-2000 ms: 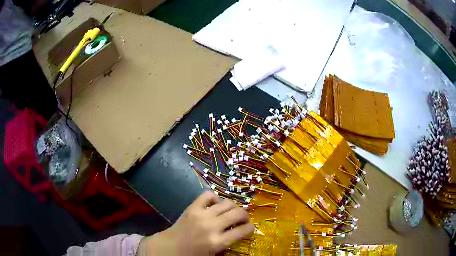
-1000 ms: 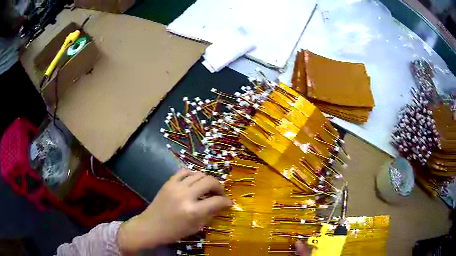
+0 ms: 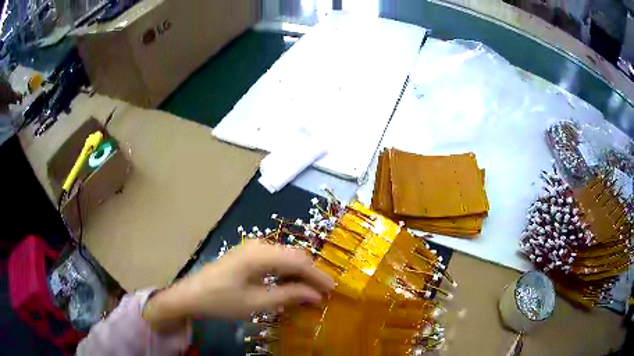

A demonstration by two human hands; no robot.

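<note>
My left hand (image 3: 243, 284) is over the pile of wire leads with white plug ends (image 3: 278, 226), fingers apart, nothing seen in it; it hides part of the pile. A shiny amber panel with leads on both sides (image 3: 368, 247) lies at a tilt. Another wired amber panel (image 3: 354, 327) lies in front of it, cut off by the bottom edge. A slim metal tip (image 3: 515, 343) shows at the bottom edge, just below a round tub of silvery grains (image 3: 528, 300). My right hand is out of the picture.
A stack of bare amber panels (image 3: 438, 188) lies on white sheeting. Wired panels (image 3: 601, 243) are stacked at right. White boards (image 3: 327, 90) and an LG carton (image 3: 160, 49) are behind. A yellow-handled iron (image 3: 83, 160) rests on a small box at left.
The view has tilted up, showing the carton. The yellow and black pliers have left the picture from over the panel. My left hand has opened and risen off the panel's edge.
</note>
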